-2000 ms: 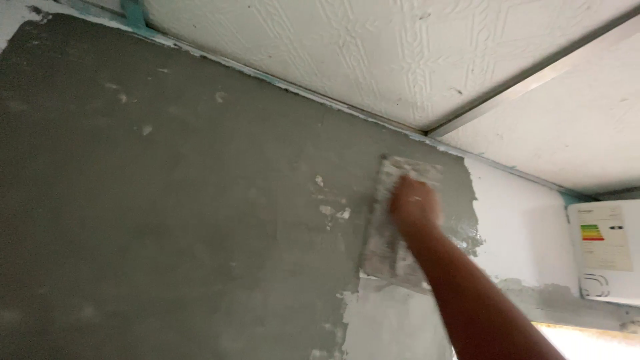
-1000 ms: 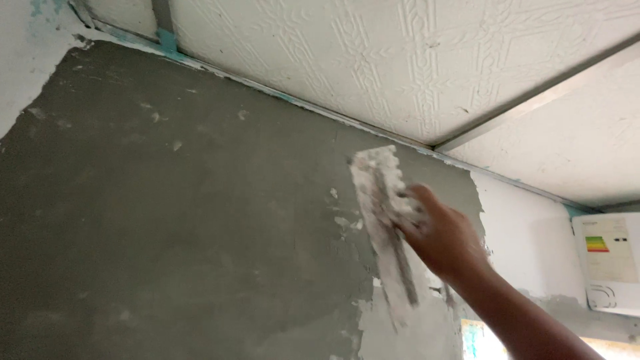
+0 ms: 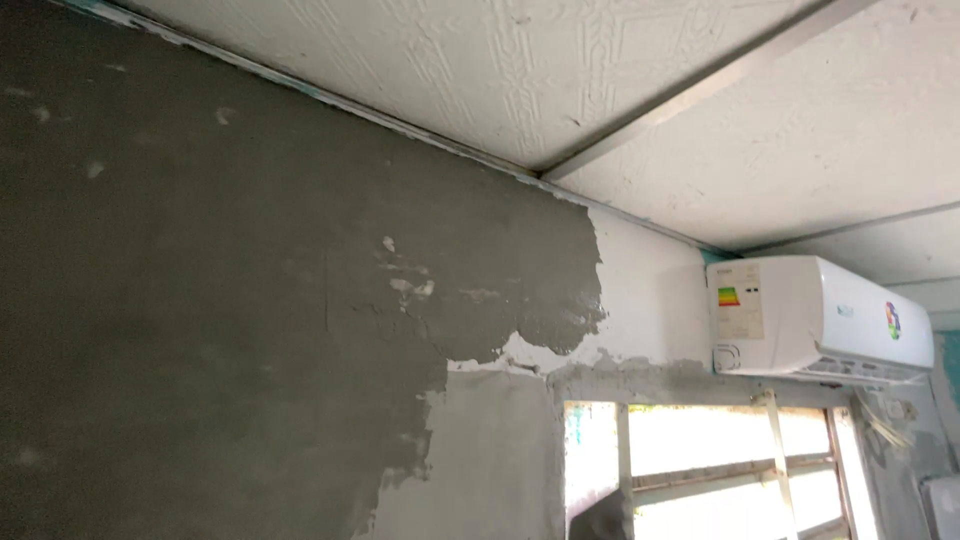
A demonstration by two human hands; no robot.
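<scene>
Neither my left hand nor my right hand shows in the head view at this moment. Dark grey plaster (image 3: 225, 262) covers most of the wall, with a ragged edge on its right side. A few pale patches (image 3: 411, 286) mark the plaster near the middle, and the surface shines slightly near its right edge. White wall (image 3: 645, 292) lies to the right of that edge, and a lighter grey wall area (image 3: 487, 442) lies below it. The trowel from the earlier frames is out of view. A dark object (image 3: 600, 517), too unclear to name, shows at the bottom in front of the window.
A white wall-mounted air conditioner (image 3: 765, 315) hangs at the right, close under the patterned ceiling panels (image 3: 450, 60). Metal strips (image 3: 675, 101) cross the ceiling. Below the air conditioner is a barred window (image 3: 697, 442), with loose cables (image 3: 885, 427) beside it.
A hand was moving a plaster-coated trowel over the wall in the earlier frames; both have now left the view. The view has shifted right, showing more of the window and air conditioner.
</scene>
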